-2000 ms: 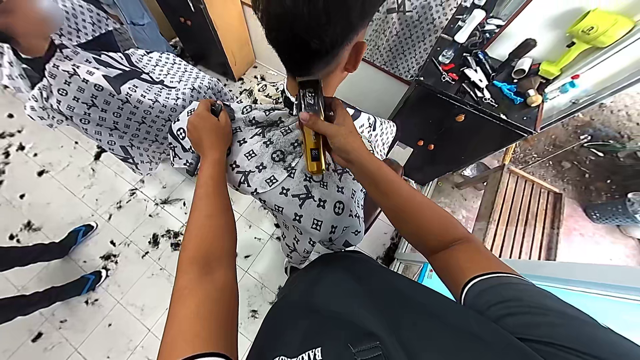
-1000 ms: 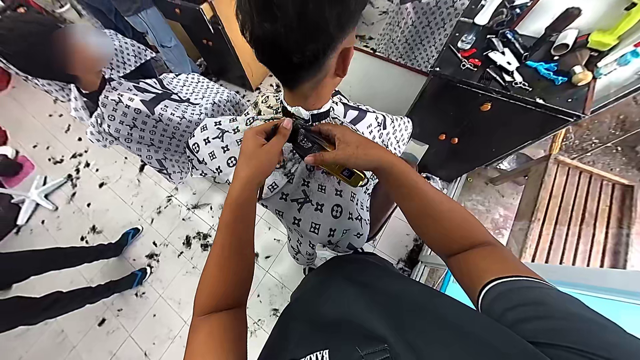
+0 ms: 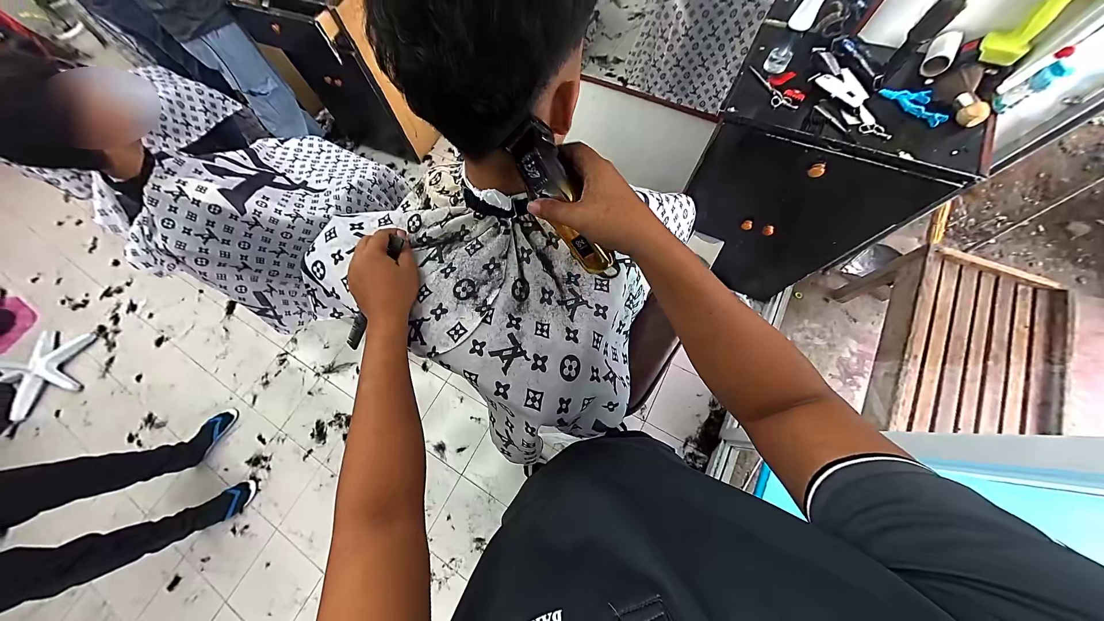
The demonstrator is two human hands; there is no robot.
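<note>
A seated person with short dark hair [image 3: 483, 69] has their back to me, wrapped in a white barber's cape [image 3: 517, 328] with a dark pattern. Cut hair lies over the cape's upper back. My right hand [image 3: 604, 203] grips a black and gold hair clipper [image 3: 548, 172], its head at the hairline on the right of the nape, near the ear. My left hand [image 3: 384, 276] is closed round a black comb [image 3: 356, 330] and rests against the cape at the left shoulder. A white neck strip [image 3: 492, 197] shows above the cape's dark collar.
At the left sits another caped person [image 3: 233, 190]; somebody's dark-trousered legs [image 3: 112, 466] reach in below. Cut hair litters the tiled floor [image 3: 276, 535]. A black cabinet [image 3: 776, 198] at the right bears scissors [image 3: 780, 97], brushes and a yellow-green hair dryer [image 3: 1022, 34]. Beyond it stands a wooden slatted bench [image 3: 979, 345].
One second ago my hands were close together at the collar. Now my left hand is down at the left shoulder, and the clipper in my right hand is up at the nape.
</note>
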